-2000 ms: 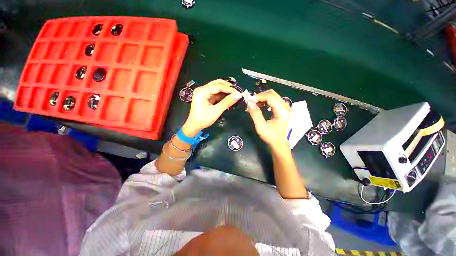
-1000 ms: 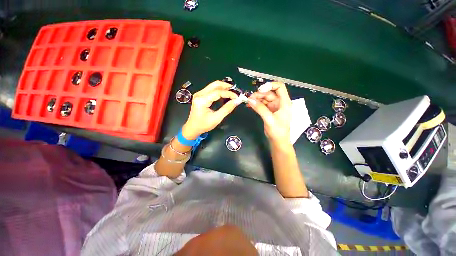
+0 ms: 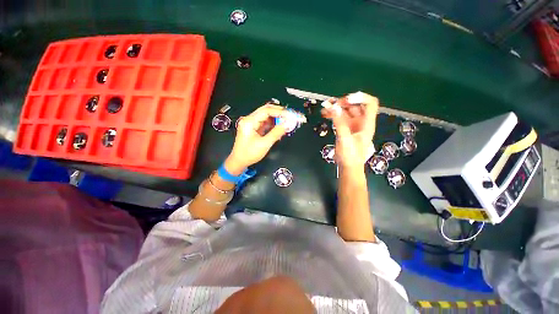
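My left hand (image 3: 253,137), with a blue wrist band, holds a round silver-rimmed unit (image 3: 290,121) between thumb and fingertips. My right hand (image 3: 354,126) is raised to the right of it, blurred, with white on its fingertips; whether it holds something small cannot be told. Small dark-and-gold parts (image 3: 321,129) lie on the green bench between the hands. One round unit (image 3: 283,177) lies nearer to me, and another lies left of my left hand. The white paper is mostly hidden behind my right hand and wrist.
A stacked red tray (image 3: 141,87) with dark round parts in some pockets is at the left. Several round units (image 3: 390,151) lie right of my right hand, beside a white bench instrument (image 3: 456,165). A pale metal strip (image 3: 417,116) lies diagonally behind. A person's sleeve shows at the lower right.
My hands have moved apart. My right hand has moved right and up, away from the left. The round unit in my left hand now shows clearly, and another unit shows beside my right wrist.
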